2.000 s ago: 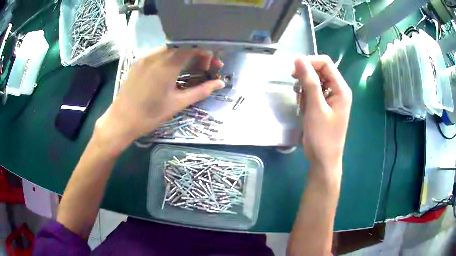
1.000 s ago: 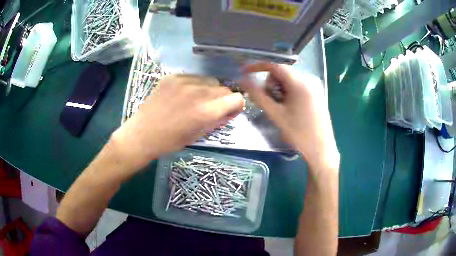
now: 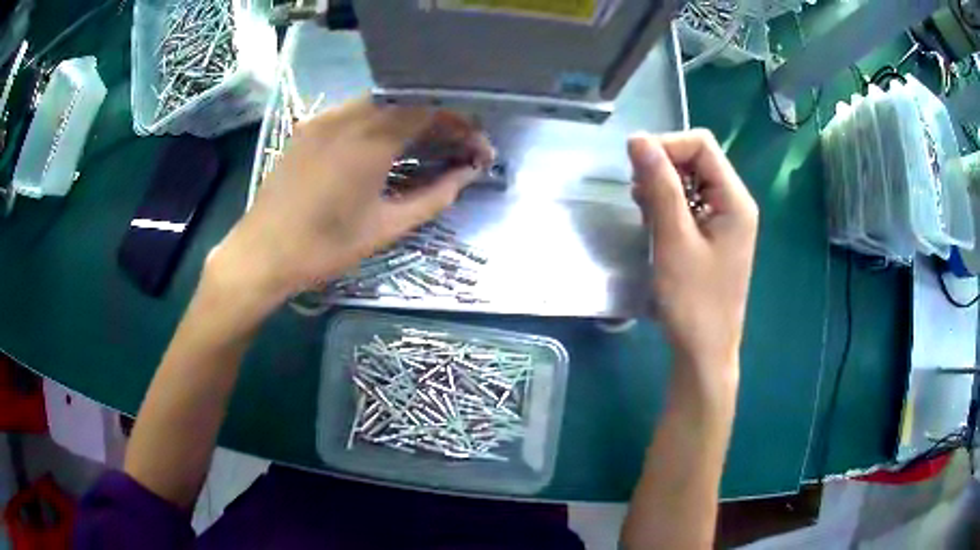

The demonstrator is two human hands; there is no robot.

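Note:
My left hand (image 3: 349,199) is over the left part of the shiny metal tray (image 3: 548,258), its fingertips by the small dark fixture (image 3: 495,175) under the grey press head (image 3: 484,54). Fingers hide most of the fixture; whether they grip a pin cannot be told. My right hand (image 3: 699,215) is over the tray's right edge, curled around a bunch of metal pins (image 3: 693,193). Loose pins (image 3: 414,266) lie in the tray below my left hand. A clear front parts box (image 3: 443,403) full of pins stands nearest my body.
A tub of pins (image 3: 197,64) stands behind left, another (image 3: 722,30) behind right. A flat dark pouch or phone (image 3: 167,220) and a small whitish box (image 3: 59,129) lie left. Stacked clear plastic boxes (image 3: 887,167) stand far right on the green bench (image 3: 768,408).
Since one second ago, my right hand has moved right, away from the fixture, with the pins. My left hand's fingers have opened out beside the fixture. The whole view has shifted slightly.

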